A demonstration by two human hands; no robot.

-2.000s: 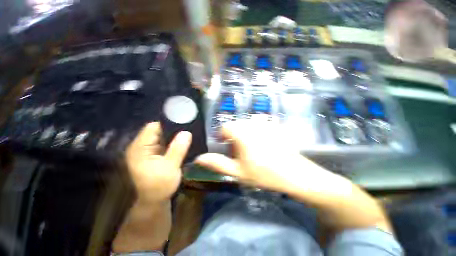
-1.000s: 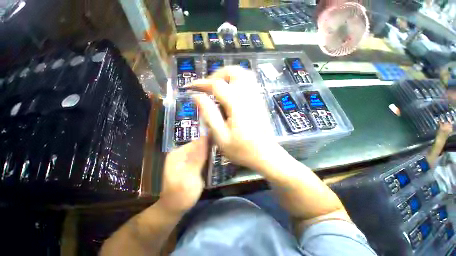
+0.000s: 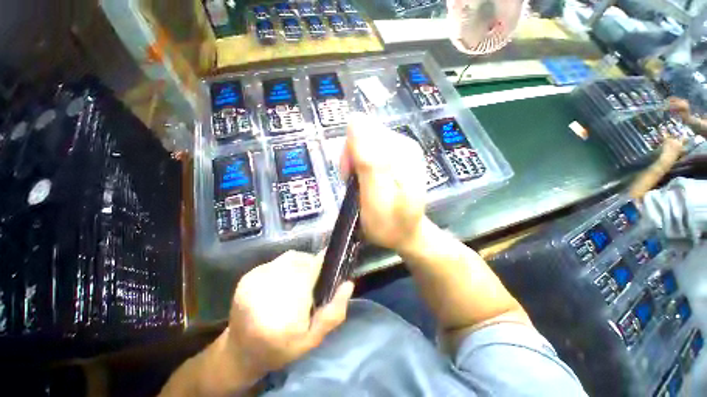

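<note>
My left hand [image 3: 283, 310] grips the lower end of a dark, phone-sized black slab [image 3: 339, 246], seen nearly edge-on and tilted. My right hand [image 3: 385, 186] holds its upper end. Whether it is one piece or two pressed together I cannot tell. Behind the hands lies a clear tray [image 3: 205, 155] with two rows of pockets. Keypad phones with blue screens, such as one at the front left [image 3: 236, 194], lie in most pockets. One back-row pocket has a small whitish piece [image 3: 374, 91]. My right hand partly hides the front row.
Black trays [image 3: 116, 225] stand in a tall block at the left. A post [image 3: 143, 46] rises beside them. A pink fan [image 3: 485, 23] and another phone tray [image 3: 306, 22] are behind. Phone trays [image 3: 593, 267] stand at lower right. Another person's hands [image 3: 678, 128] touch trays at far right.
The view has shifted, so the clear tray appears further left. My left hand has left the black tray stack. The slab is now held between both hands in front of the clear tray.
</note>
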